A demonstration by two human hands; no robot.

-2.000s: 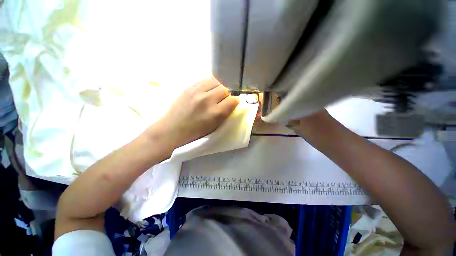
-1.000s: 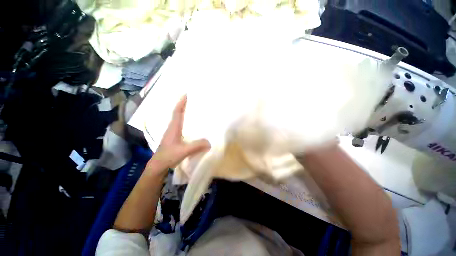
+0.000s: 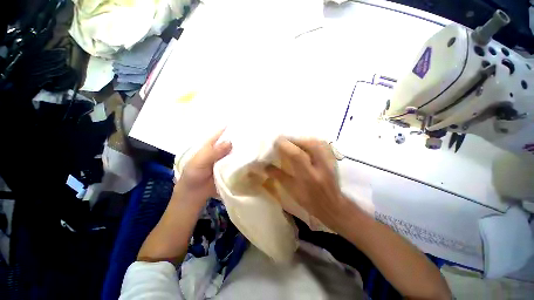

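A cream-white garment (image 3: pixel 254 214) is bunched between my hands at the front table edge, and part of it hangs over my lap. My left hand (image 3: pixel 205 161) grips its left side, with the thumb on top. My right hand (image 3: pixel 301 176) is on its right side, with bent fingers pressed into the folds; the fingertips are partly hidden by cloth. The cloth's upper part blends into the overexposed white table. The sewing machine head (image 3: pixel 445 82) stands to the right, apart from the garment, with its presser foot (image 3: pixel 430 130) in view.
A cream-yellow garment heap (image 3: pixel 120 26) and grey folded cloth (image 3: pixel 140 64) lie at the upper left. Pale cut pieces (image 3: pixel 508 243) lie at the right. A printed ruler (image 3: pixel 427 231) runs along the front edge. A blue basket (image 3: pixel 137 220) with scraps is below.
The garment has moved from the machine to the front edge and is gathered lower. My left hand has closed on it. My right hand has moved left, and the view has turned, showing the machine at right.
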